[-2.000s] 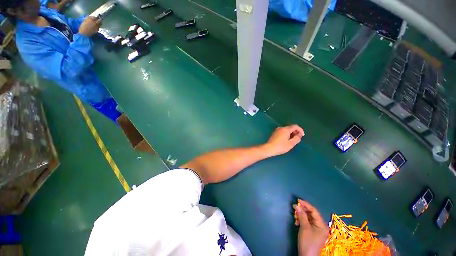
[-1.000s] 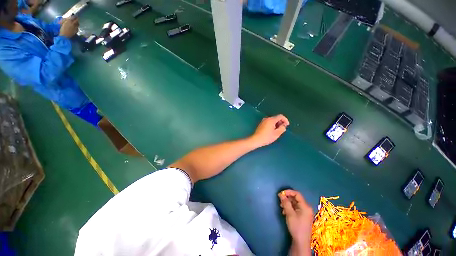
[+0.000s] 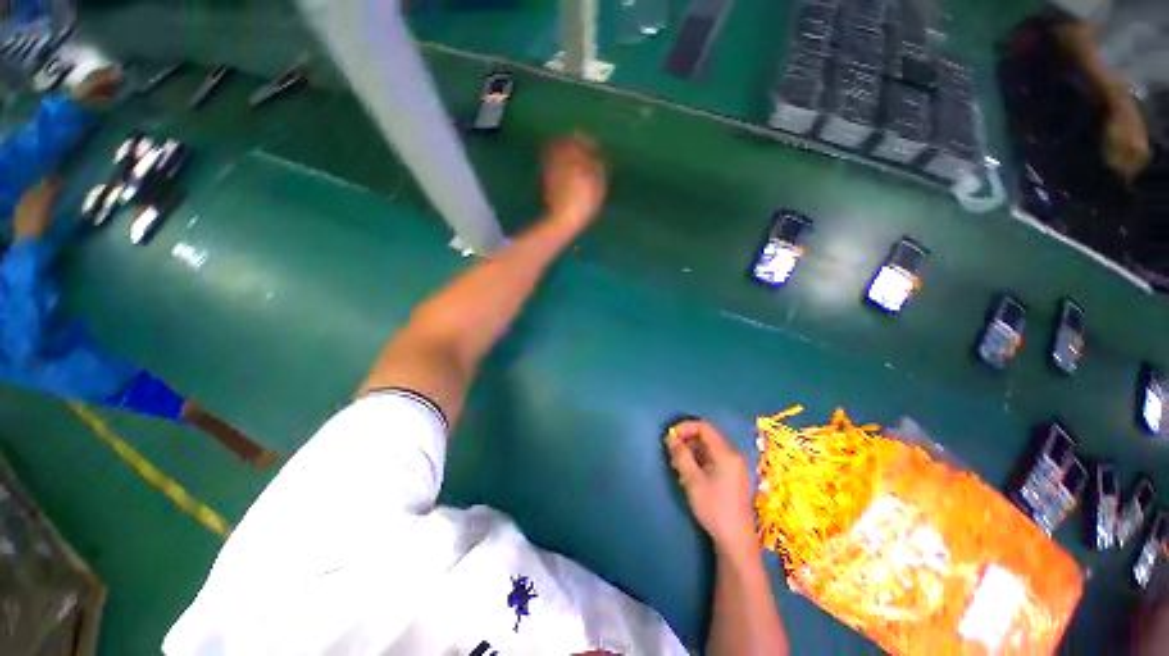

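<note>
My left hand (image 3: 574,182) reaches out over the conveyor belt, blurred; whether it holds anything cannot be told. A handset (image 3: 494,100) lies on the belt beyond it, to its upper left. My right hand (image 3: 713,477) is over the bench, with thumb and finger pinched on a small orange strip (image 3: 673,436). A clear bag of orange strips (image 3: 942,551) lies just right of my right hand, with loose strips (image 3: 820,468) spilling from its open end. More handsets lie spaced on the belt, including one with a lit or shiny face (image 3: 779,251).
A grey post (image 3: 417,122) stands left of my left hand. Grey stacked trays (image 3: 885,83) are across the belt. Handsets (image 3: 1051,481) lie grouped right of the bag. Blue sleeves of a person (image 3: 51,308) and a handset pile (image 3: 135,180) are at left. Another person's arm (image 3: 1109,103) shows at upper right.
My left hand has moved forward from the bench edge over the belt. My right hand stays pinched beside the bag. The view has shifted, showing more of the bag and a handset beyond my left hand.
</note>
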